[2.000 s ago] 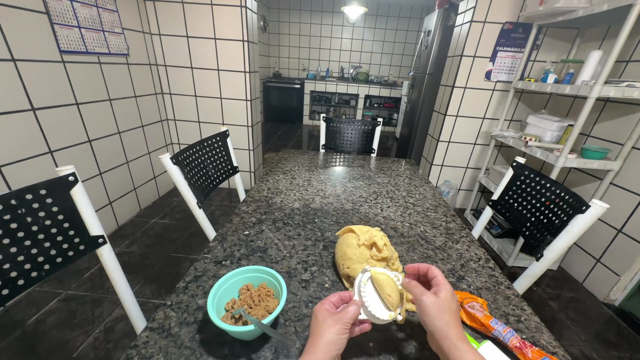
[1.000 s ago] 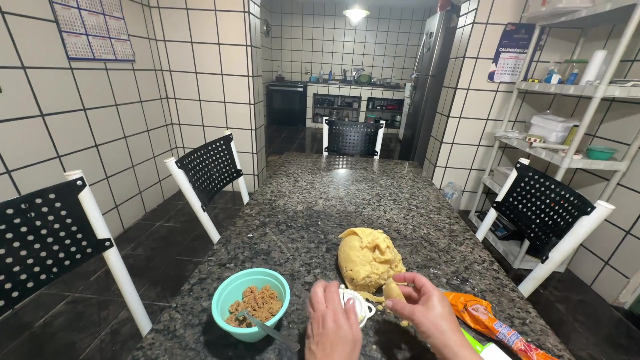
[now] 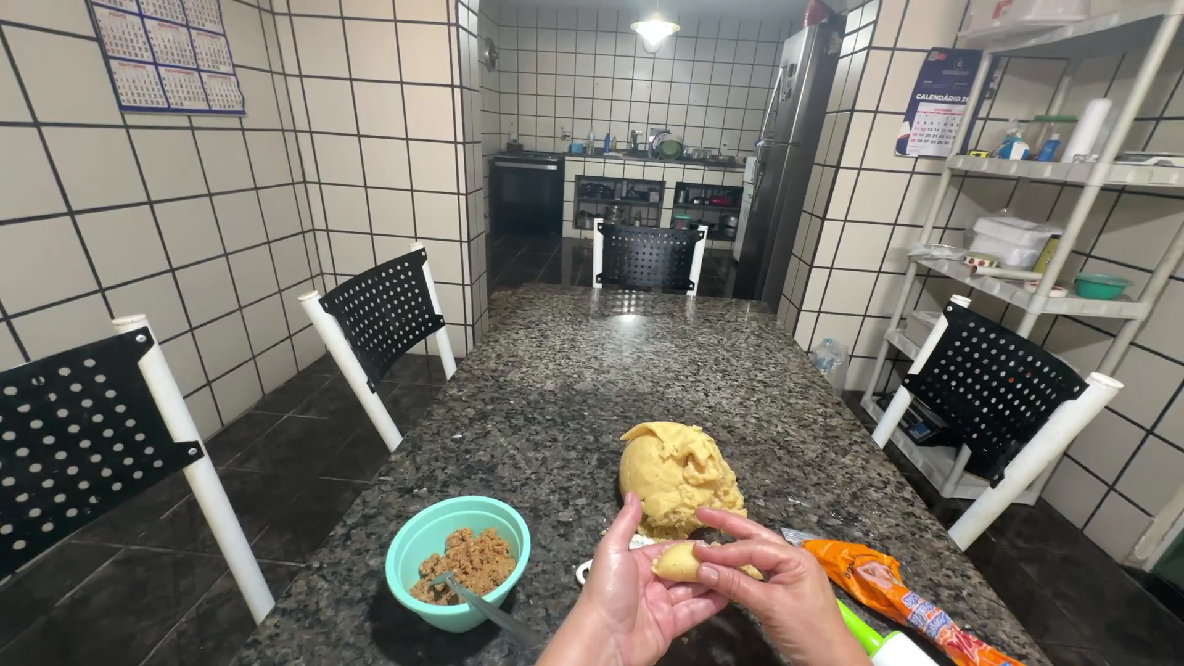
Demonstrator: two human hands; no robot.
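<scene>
A small folded piece of yellow dough (image 3: 680, 561) is pinched between the fingertips of my right hand (image 3: 772, 578), over the open palm of my left hand (image 3: 638, 592). Just beyond my hands, a large lump of yellow dough (image 3: 680, 472) sits on the granite table. A white plastic dough press (image 3: 583, 572) lies on the table, mostly hidden behind my left hand. To the left stands a turquoise bowl (image 3: 403, 564) with crumbly brown filling (image 3: 476, 560) and a metal spoon (image 3: 481, 606) resting in it.
An orange plastic package (image 3: 865, 578) and a green-and-white utensil (image 3: 879, 638) lie at the right near edge of the granite table (image 3: 555, 398). Black perforated chairs (image 3: 384, 310) with white frames stand around it. White shelving (image 3: 1045, 296) is on the right.
The dough press, held in both hands at first, now lies on the table. The folded dough has come out of it into my right fingers, and my left hand has turned palm up beneath it.
</scene>
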